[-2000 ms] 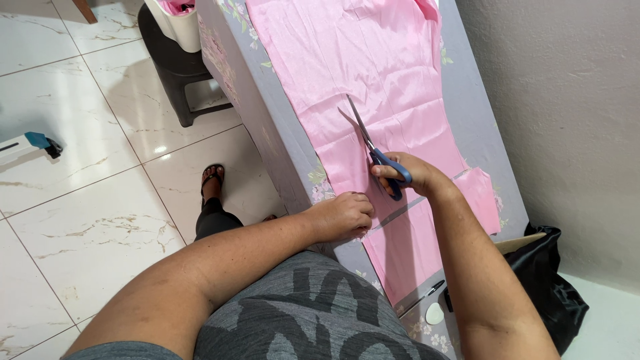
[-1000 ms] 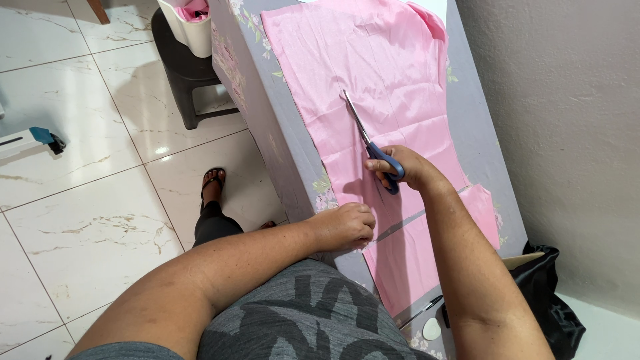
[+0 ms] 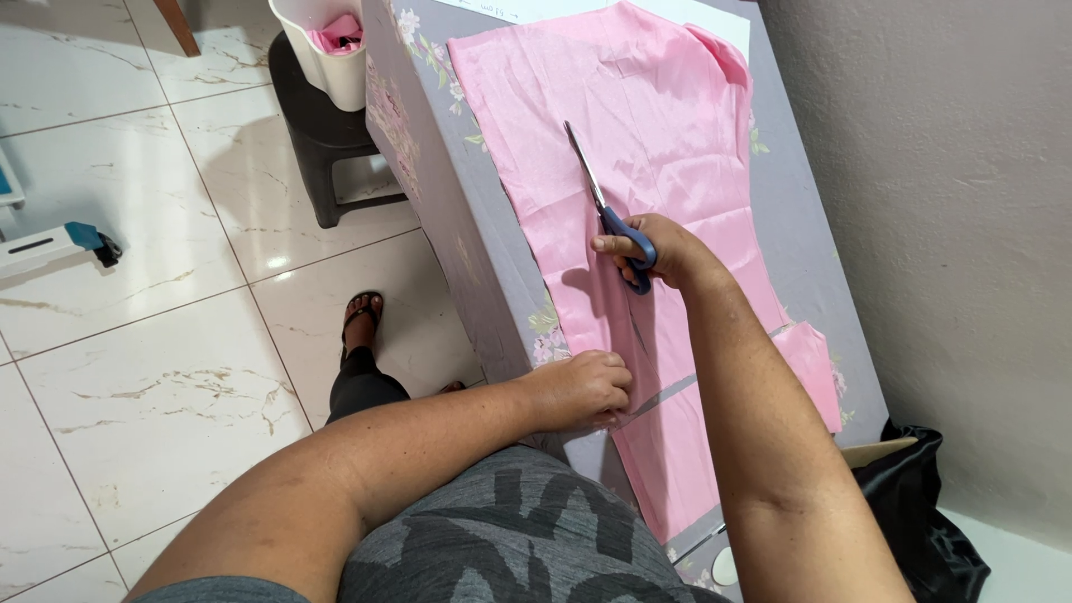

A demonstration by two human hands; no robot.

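Pink satin fabric (image 3: 670, 142) lies over a table with a floral cloth (image 3: 787, 226). My right hand (image 3: 657, 251) grips blue-handled scissors (image 3: 615, 224), their blades nearly closed and pointing up and to the left over the fabric. Behind the scissors a narrow slit runs in the pink cloth. My left hand (image 3: 586, 389), fingers curled, pinches the fabric's near left edge. Below it, past a grey gap, lies a separate pink piece (image 3: 670, 469); a smaller pink piece (image 3: 808, 368) is at the right.
White paper (image 3: 727, 21) with handwriting shows beneath the fabric's far end. A black stool (image 3: 322, 142) holds a white bin (image 3: 335, 71) with pink scraps. Black shiny fabric (image 3: 913, 502) hangs at the near right corner, beside the wall (image 3: 921, 167). A white disc (image 3: 724, 567) lies near my right forearm.
The scissors, held apart at the blades two seconds ago, now have them nearly together. My left hand stays at the fabric's edge. The view has shifted slightly.
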